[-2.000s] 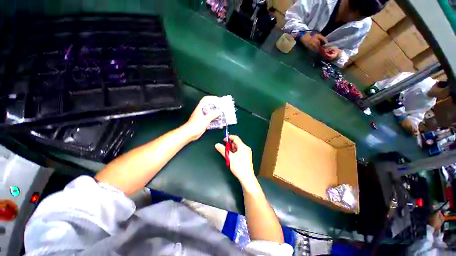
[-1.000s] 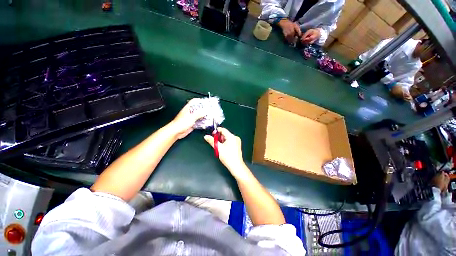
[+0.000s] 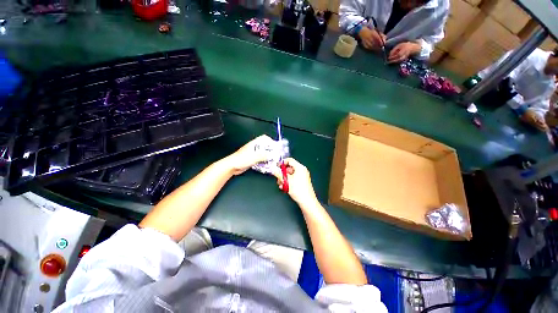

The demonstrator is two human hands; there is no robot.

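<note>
My left hand holds a crinkly clear parts bag above the green bench, in front of me. My right hand holds scissors by their red loop handles. The silver blades cross the bag and their tip points away from me, past the bag's far side. Whether the blades are open or closed cannot be told. A glossy black compartment tray lies at the left, stacked on others. An open tan cardboard box stands at the right with silvery bags in its near right corner.
A machine panel with a red button is at lower left. Across the bench are a person's hands, a beige roll, reddish parts and a red container. A cable and pale tray show below right.
The bag looks more bunched up in my left hand, and the scissor blades now reach past it. The camera view has shifted, showing more of the bench's far left side.
</note>
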